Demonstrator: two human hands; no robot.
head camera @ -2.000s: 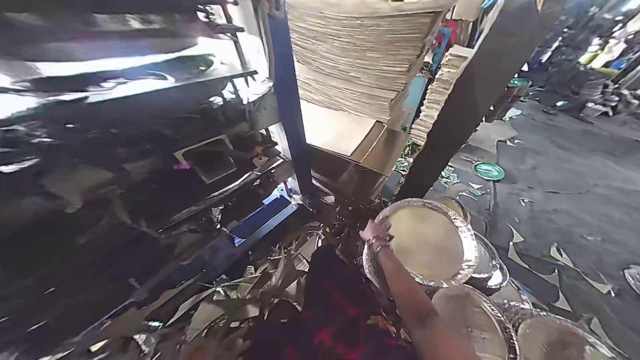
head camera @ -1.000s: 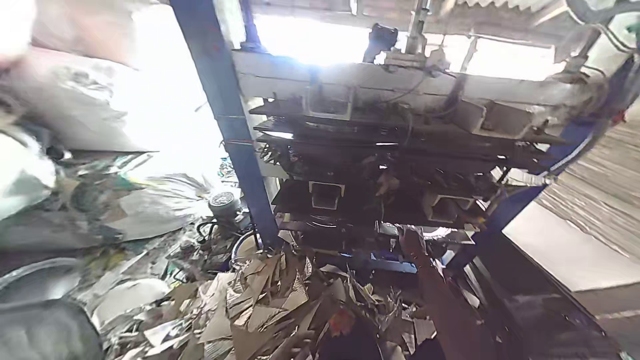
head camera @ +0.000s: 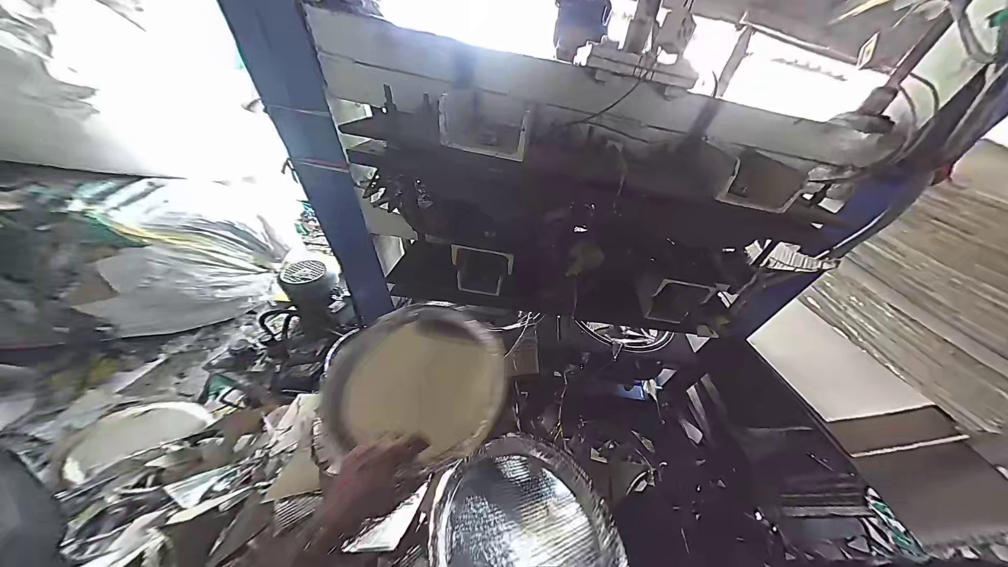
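My left hand [head camera: 378, 471], blurred, comes in from the lower left and grips the near rim of a round plate [head camera: 421, 386] with a plain brown face and raised edge. The plate is held tilted above paper scraps, in front of the blue post. Just right of it, a shiny silver foil-faced round plate [head camera: 524, 508] is cut off by the bottom edge; what supports it is hidden. My right hand is not in view. Behind them stands a press machine with dark stacked platens [head camera: 551, 181].
A blue steel post [head camera: 315, 157] rises left of the platens. A motor [head camera: 305, 283] stands beside it. Paper and board scraps [head camera: 236, 472] cover the lower left, with a pale round disc [head camera: 134, 433] among them. Stacked brown sheets [head camera: 937, 283] are at right.
The view has swung from the sheet stack and plates to the press. The right hand, at the press one second ago, has left view; my left hand now shows with a brown-faced plate.
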